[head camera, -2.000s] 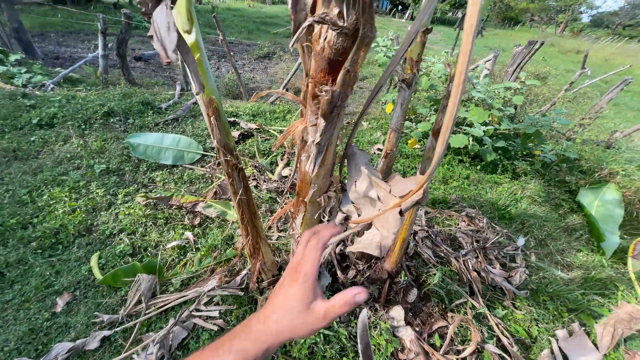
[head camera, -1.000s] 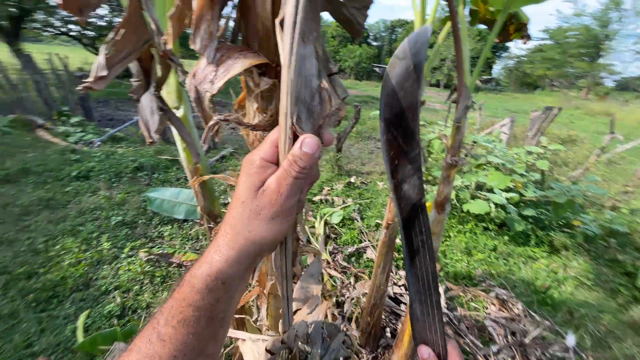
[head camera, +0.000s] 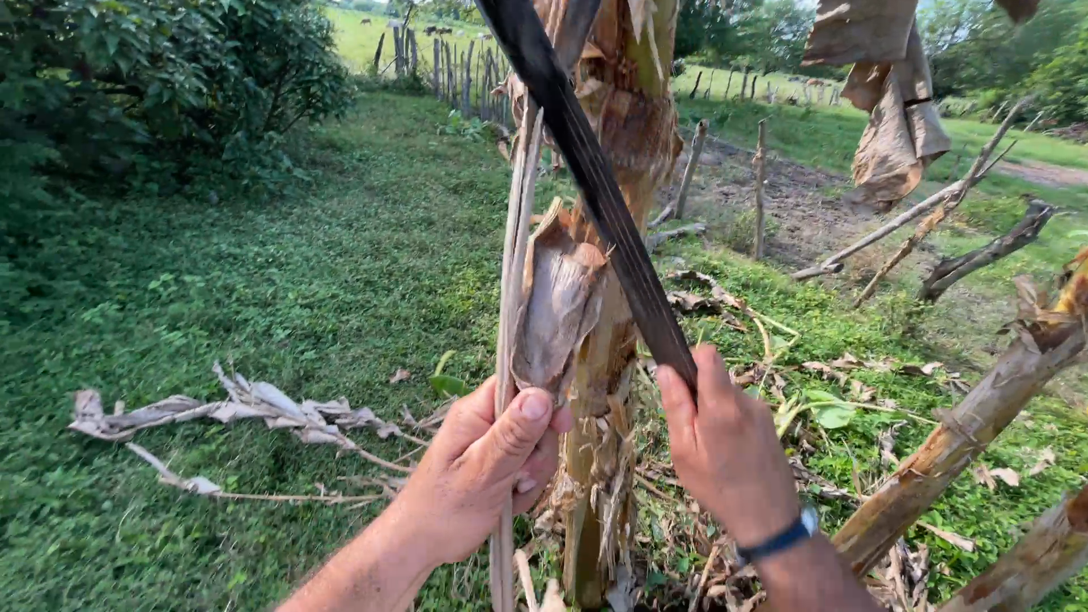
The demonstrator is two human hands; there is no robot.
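My left hand (head camera: pixel 489 463) grips a dry banana leaf stalk (head camera: pixel 515 255) and a curled piece of dry leaf sheath (head camera: pixel 557 310), close in front of a banana plant's trunk (head camera: pixel 633 153). A machete (head camera: pixel 595 170) is in my right hand (head camera: pixel 731 450), its dark blade slanting up and to the left across the trunk. The handle is hidden in my fist, and the blade's tip lies beyond the top edge. A dark band circles my right wrist.
Two more banana trunks (head camera: pixel 960 433) lean at the right. Dry leaves (head camera: pixel 272 404) lie on the grass at the left. Wooden posts (head camera: pixel 759 191) and bare branches (head camera: pixel 926 208) stand behind; a dried leaf (head camera: pixel 892 127) hangs at upper right.
The view has swung to the left. My left hand, open two seconds ago, has closed on dry stalk material. The machete, upright at the right one second ago, now slants across the trunk.
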